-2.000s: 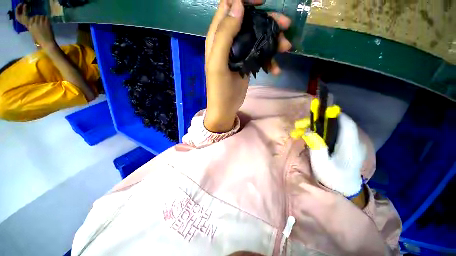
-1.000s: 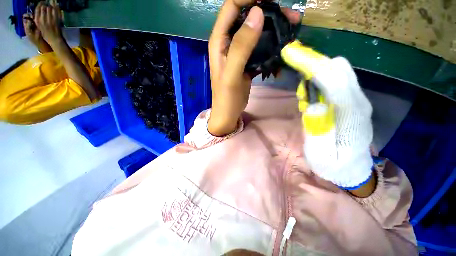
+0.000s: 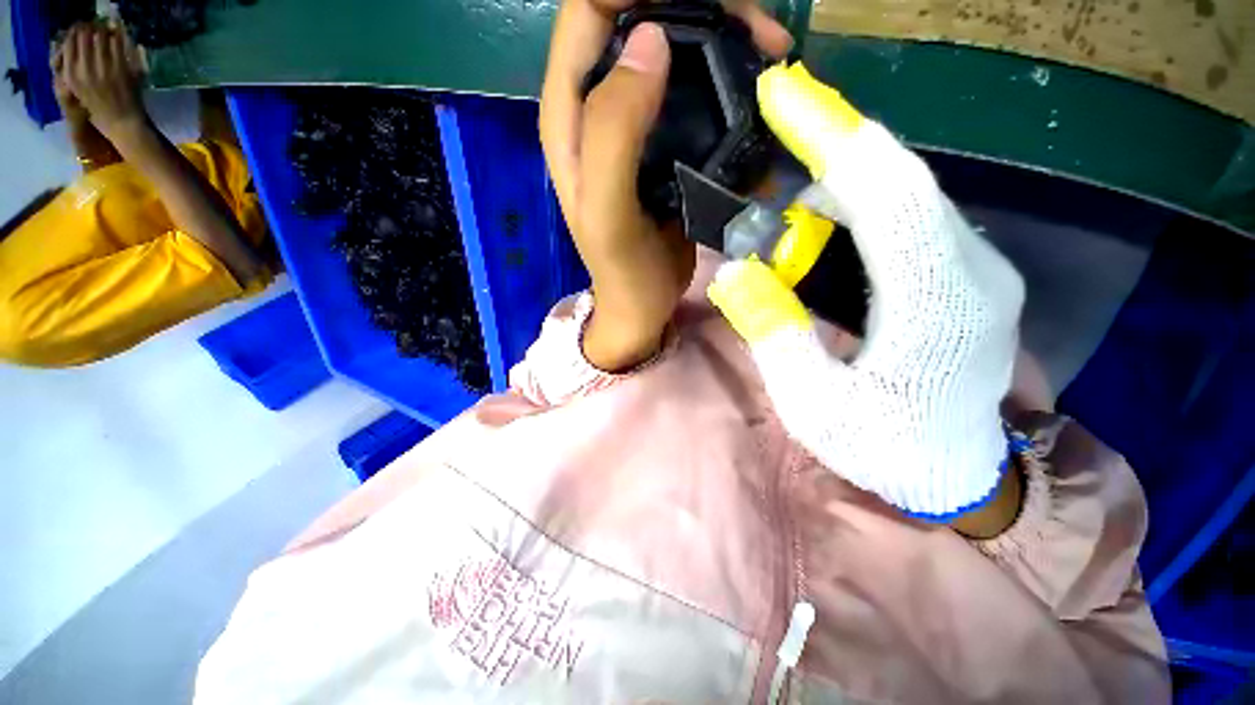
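Note:
My bare left hand [image 3: 613,165] grips a black moulded part [image 3: 688,103] at the green bench's near edge, with the thumb across its face. My right hand [image 3: 895,289], in a white knit glove with yellow fingertips, holds a snap-off knife [image 3: 750,223]. The knife's blade points left and lies at the part's lower edge; whether it touches cannot be told. The glove hides most of the handle. The gloved index finger is raised beside the part's right side.
A blue tote [image 3: 461,248] holding black parts stands below the bench [image 3: 372,53]. Cardboard [image 3: 1046,30] lies at the upper right. Another person in yellow [image 3: 131,262] works at the left, near black parts. More blue bins [image 3: 1204,468] are at the right.
The gloved hand has risen from in front of my chest to the part. The knife blade now shows beside it. The part in my left hand has turned and shows an angular opening.

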